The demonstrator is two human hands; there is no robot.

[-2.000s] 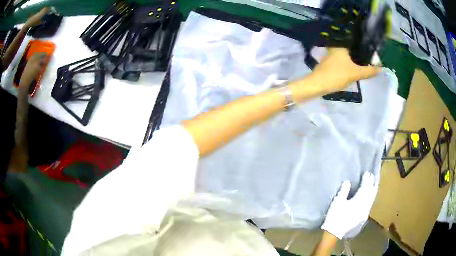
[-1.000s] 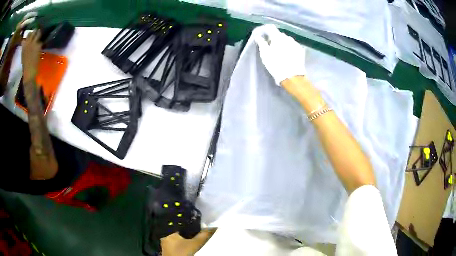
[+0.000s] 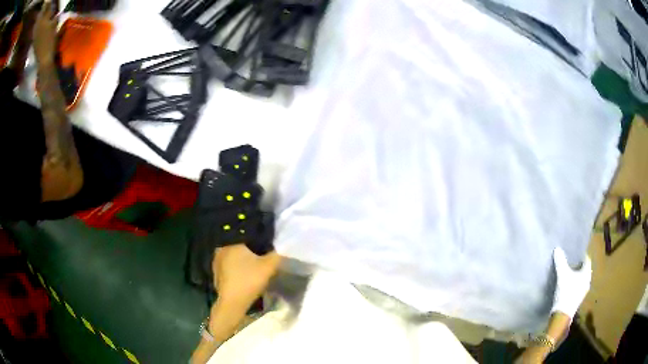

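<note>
My left hand (image 3: 241,281), bare at the back, holds a fanned stack of black frames with yellow dots (image 3: 231,206) at the bench's near edge, left of the sheet. Its fingertips are hidden. My right hand (image 3: 570,283), in a white glove, lies at the near right corner of a large whitish, creased sheet (image 3: 447,163). Its fingers point up along the edge; whether they pinch the sheet I cannot tell. The sheet covers what lies under it.
More black frames (image 3: 170,106) lie on the white bench covering, with a fanned heap behind. A person's arm (image 3: 60,142) reaches by an orange bin (image 3: 82,50) at left. Brown cardboard (image 3: 604,313) with black frames is at right. A red stool (image 3: 146,202) stands below.
My gloved right hand has moved from the sheet's far left corner to its near right corner. My left hand still holds the frames. The view has shifted, so the bench shows higher up.
</note>
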